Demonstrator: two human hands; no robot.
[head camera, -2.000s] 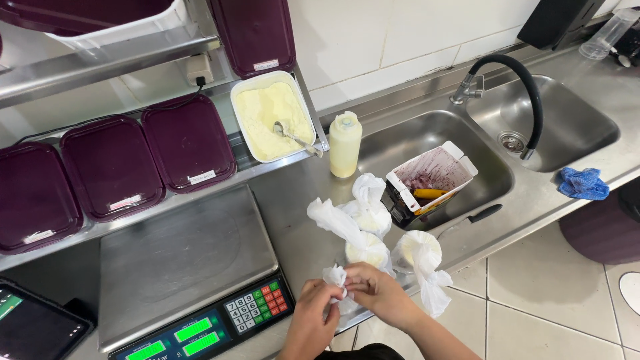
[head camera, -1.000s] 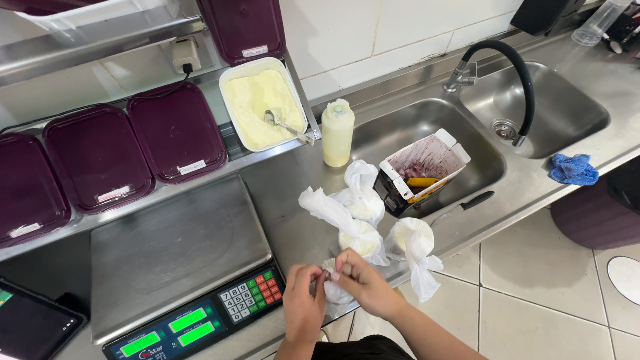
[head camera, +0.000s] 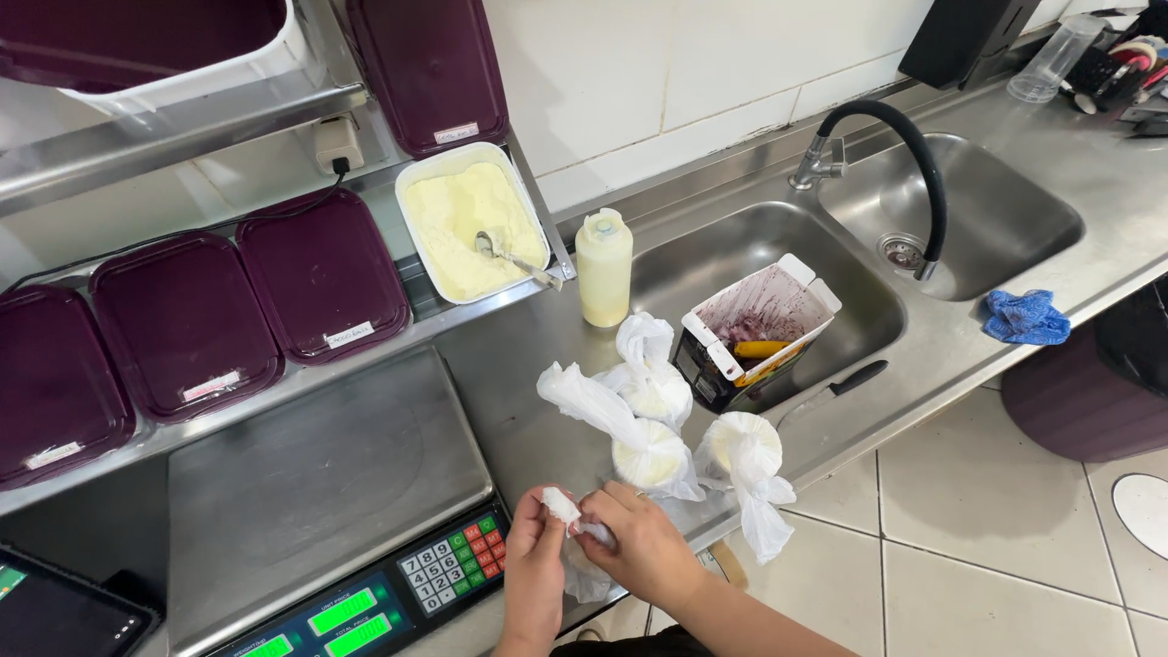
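At the counter's front edge, my left hand (head camera: 537, 538) and my right hand (head camera: 639, 538) pinch the twisted neck of a white plastic bag (head camera: 586, 577), whose body hangs partly hidden below my fingers. Just beyond them stand several knotted bags with pale contents: one bag (head camera: 650, 456) nearest my hands, another bag (head camera: 652, 379) behind it, and a third bag (head camera: 741, 447) to the right with its tied end over the counter edge. Left of my hands is a digital scale (head camera: 328, 474) with a bare metal platform.
A tub of pale powder (head camera: 461, 210) with a metal spoon (head camera: 516, 260), purple-lidded tubs (head camera: 319, 274) and a squeeze bottle (head camera: 604, 269) are behind. An opened carton (head camera: 757, 328) stands in the sink (head camera: 858, 319); a knife (head camera: 858, 377) and blue cloth (head camera: 1027, 317) lie near the counter's front.
My hands stay together at the bag's neck while my fingers shift their grip and the twisted end shows more clearly between them. The other bags remain where they were.
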